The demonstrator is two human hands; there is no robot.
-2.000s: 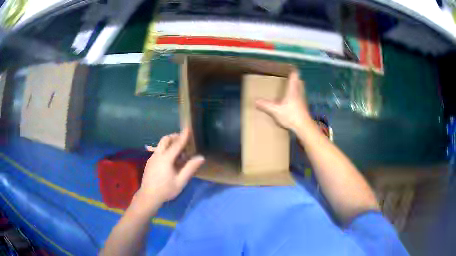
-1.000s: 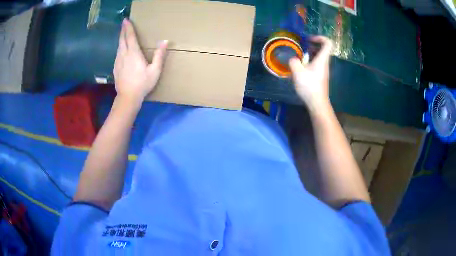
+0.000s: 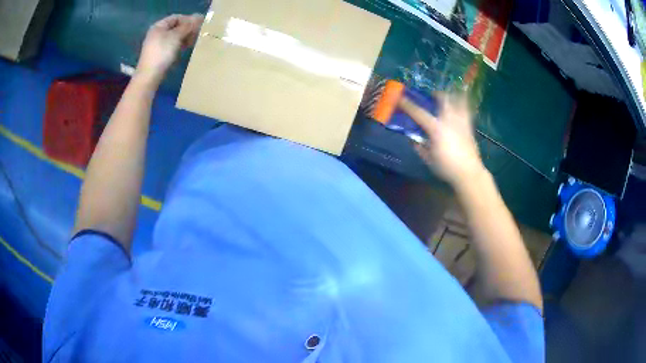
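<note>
A brown inner carton (image 3: 283, 85) lies on the dark green bench in front of me, its seam covered by a shiny strip of packing tape (image 3: 290, 55). My left hand (image 3: 170, 44) is at the carton's upper left edge with its fingers curled; what they hold, if anything, is hidden. My right hand (image 3: 450, 135) is blurred, just right of the carton, at the orange and blue tape dispenser (image 3: 388, 103). Its fingers reach onto the dark blue part; a firm grip cannot be made out.
A red plastic stool (image 3: 67, 120) stands on the blue floor at left. Part of another brown carton (image 3: 20, 27) shows at the top left. A blue round fan (image 3: 586, 216) is at far right. A large brown carton (image 3: 453, 248) is partly hidden beneath my right arm.
The carton's closed seam now carries a strip of tape. My left hand has moved from the carton's top to its left edge. The dispenser has turned on its side, still near my right hand.
</note>
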